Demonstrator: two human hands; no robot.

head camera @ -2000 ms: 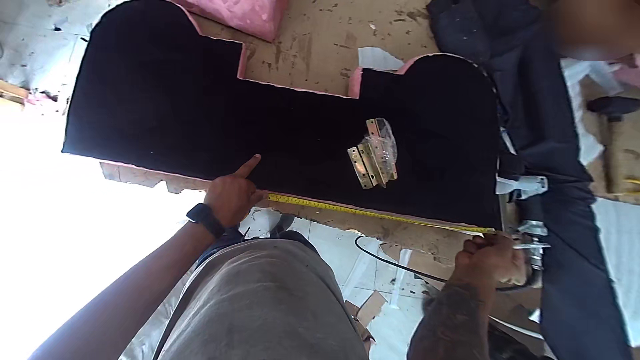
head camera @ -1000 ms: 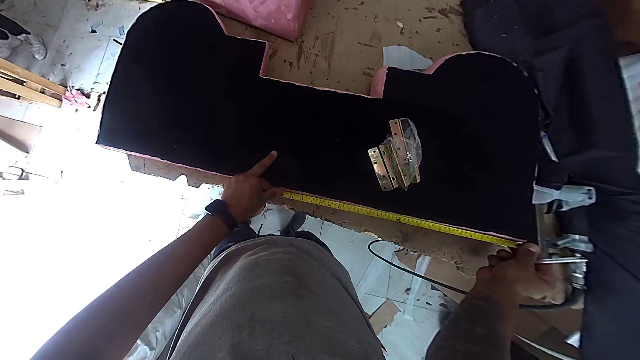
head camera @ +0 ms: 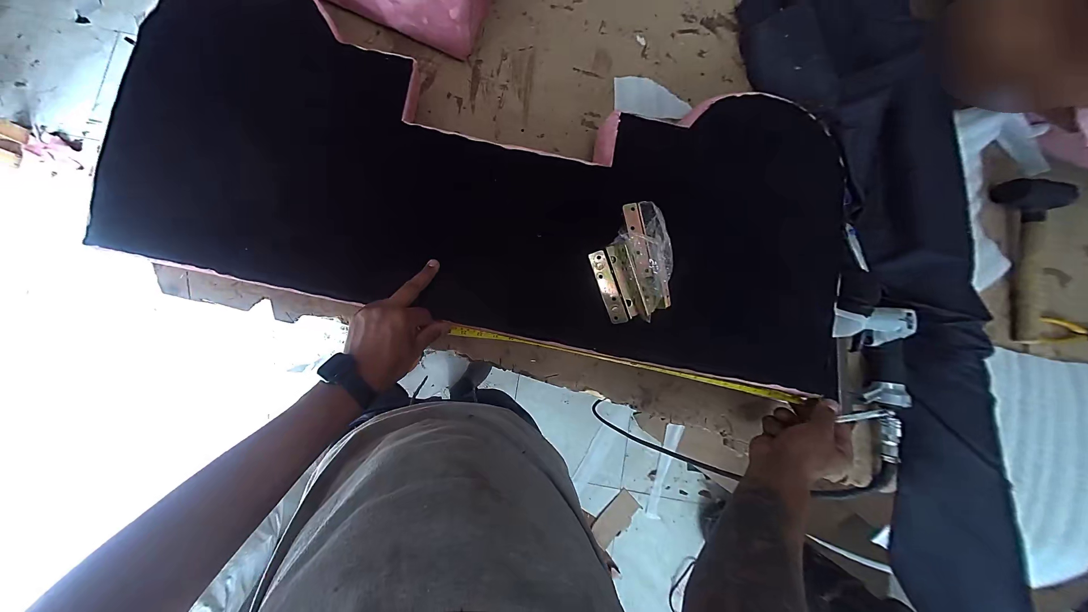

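Note:
A large panel covered in black fabric, pink along its edges, lies flat on a worn work table. Along its near edge runs a yellow measuring tape. My left hand holds the tape's left end against that edge, its index finger stretched out over the black fabric. At the near right corner my right hand grips the other part of the tape, with a thin pale metal tool sticking out beside the fingers. Several brass-coloured metal hinges or brackets, partly in clear plastic, lie on the panel's right part.
Black fabric hangs down the right side. Beyond it lie a hammer and white foam sheet. A metal air-tool fitting with a black hose sits near my right hand. Another person's blurred part shows at upper right.

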